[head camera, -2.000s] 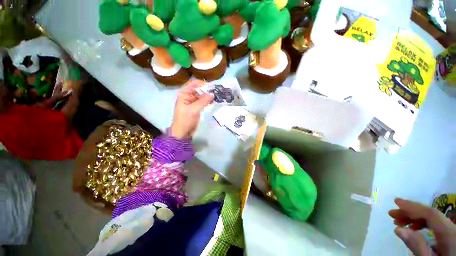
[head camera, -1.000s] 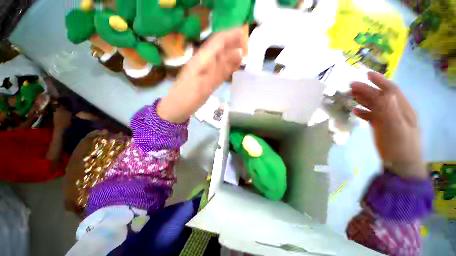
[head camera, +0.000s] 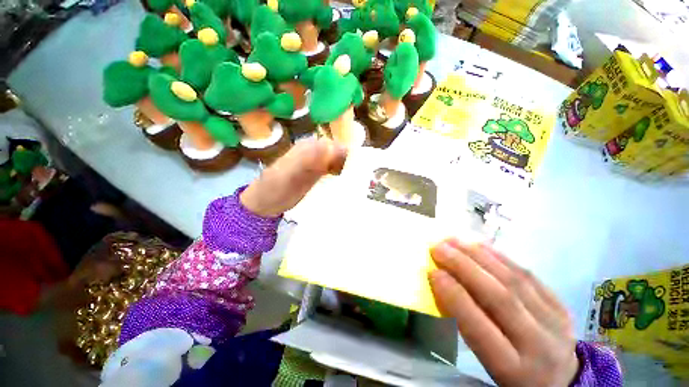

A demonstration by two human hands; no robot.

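Observation:
The gift box [head camera: 340,261] stands in front of me, its white-faced panel with a cut-out folded over the opening. Below that panel's yellow edge, the green top of a plush tree toy [head camera: 381,316] shows inside, partly hidden. A grey-white flap sticks out on the near side. My left hand [head camera: 291,178] is at the panel's far left side; its fingertips are partly turned away, so a grip is unclear. My right hand [head camera: 502,310] lies with fingers together on the panel's right yellow edge, pressing or holding it.
Several plush tree toys [head camera: 245,98] stand in rows at the back left. Flat printed blanks [head camera: 521,136] lie behind the box. Yellow finished boxes [head camera: 616,98] stand at back right, another at the right edge [head camera: 642,310]. Gold pieces [head camera: 113,295] fill a container at lower left.
The white panel has come down over the box opening, covering most of the plush toy. My right hand has moved down and left onto its edge. The view has shifted, showing more toys.

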